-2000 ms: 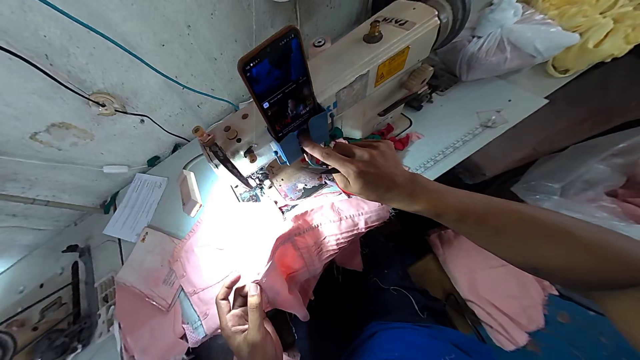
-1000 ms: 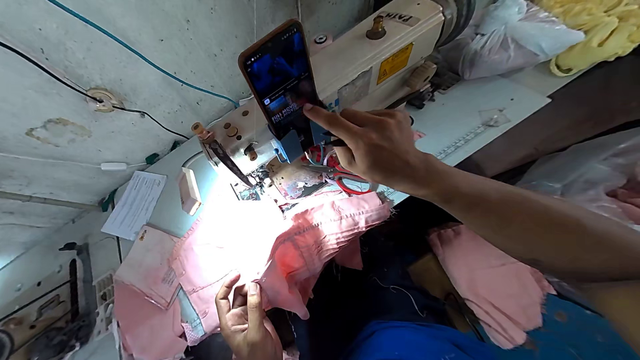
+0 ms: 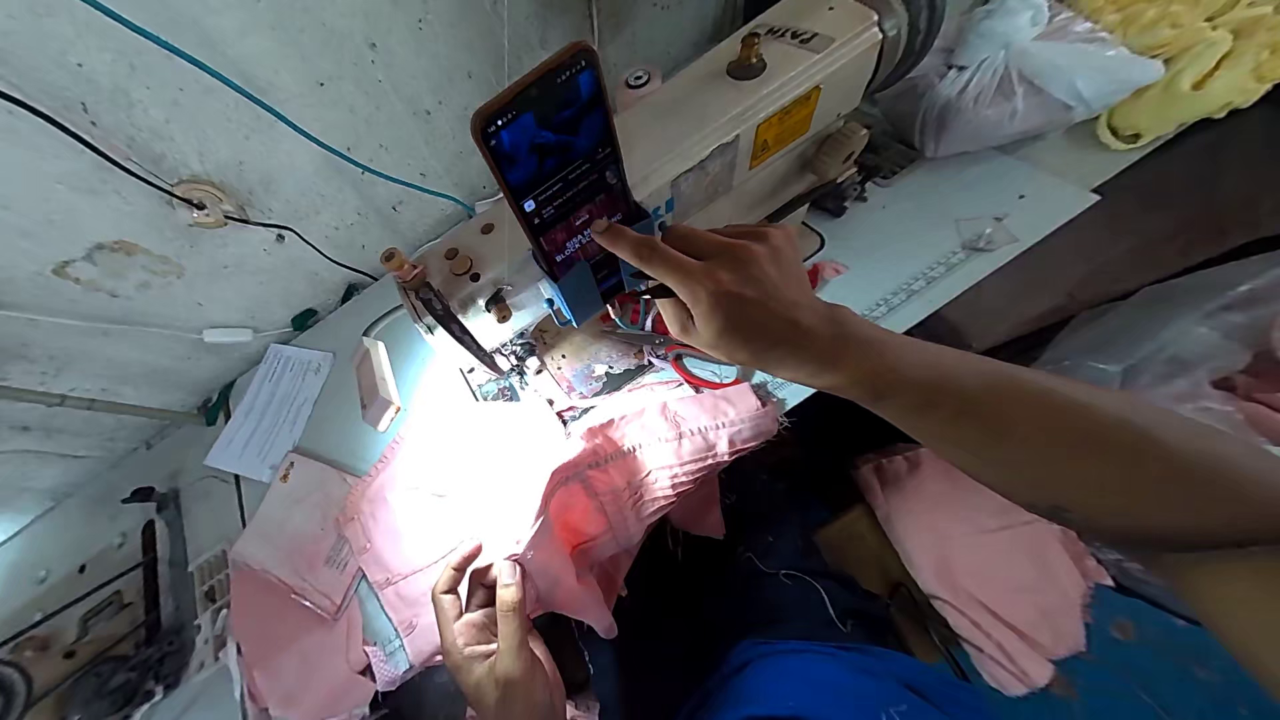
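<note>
With its index finger out, my right hand (image 3: 735,290) touches or nearly touches the lit screen of a smartphone (image 3: 565,170). A blue holder (image 3: 588,290) keeps the phone upright against the head of a sewing machine (image 3: 700,150). Below, my left hand (image 3: 500,630) pinches the edge of a pink fabric piece (image 3: 650,450) between thumb and fingers. The fabric lies partly under the machine's needle area, where a lamp makes it glare white. Scissors with red handles (image 3: 705,368) lie beside the needle area, just under my right hand.
A paper sheet (image 3: 270,412) and a small pale block (image 3: 377,385) lie on the left. More pink fabric (image 3: 990,560) rests at the lower right. A tied plastic bag (image 3: 1020,75) and yellow cloth (image 3: 1190,60) are at the upper right. Cables run along the wall.
My right hand has risen from the phone's lower edge to its screen, and the scissors' red handles have come into view. My left hand has stayed at the pink fabric.
</note>
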